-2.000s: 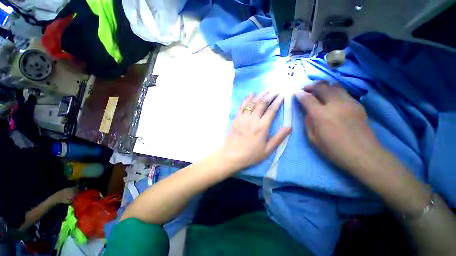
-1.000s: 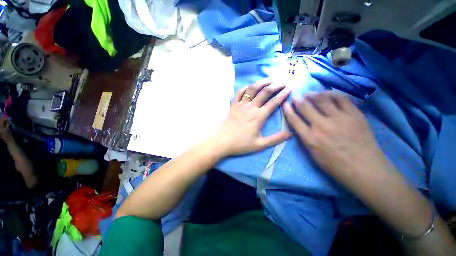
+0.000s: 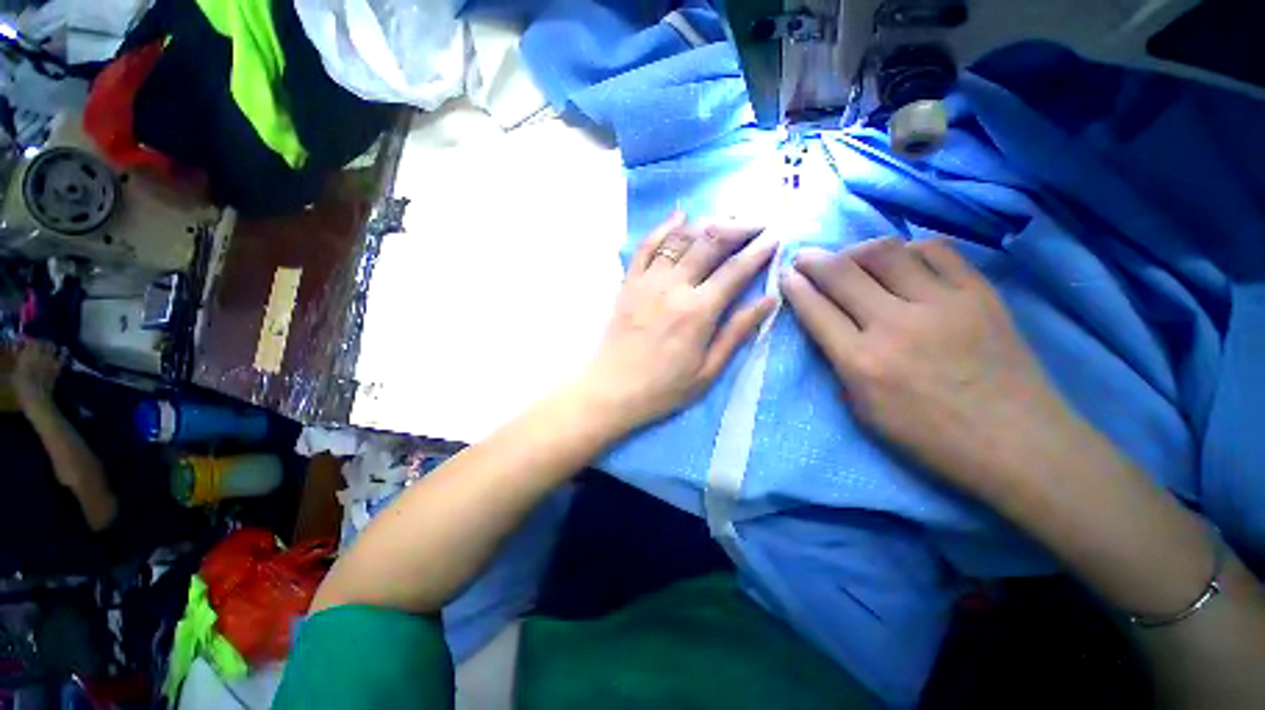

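Note:
Light blue fabric (image 3: pixel 846 451) lies under the presser foot (image 3: pixel 791 139) and spreads right in folds, hanging over the front edge. A narrow whitish strip (image 3: pixel 738 433) runs from the needle area down between my hands. My left hand (image 3: pixel 673 326) lies flat on the fabric left of the strip, fingers spread, a ring on one finger. My right hand (image 3: pixel 923 354) rests on the fabric right of the strip, its fingertips beside the strip just before the needle. The needle area is washed out by bright light; whether the right fingertips pinch cloth cannot be told.
The white table (image 3: pixel 486 278) is left of the fabric. The machine head with a cream knob (image 3: pixel 917 128) is at top right. Farther left are a brown tabletop (image 3: pixel 264 312), a second machine's handwheel (image 3: pixel 70 190), two bottles (image 3: pixel 229 477), black, yellow and red material, and a person's arm (image 3: pixel 63 437).
My right hand's fingertips have moved beside the strip, and my left thumb has drawn closer to its fingers. The strip lies straighter below my hands. The other person's arm has shifted at the left edge.

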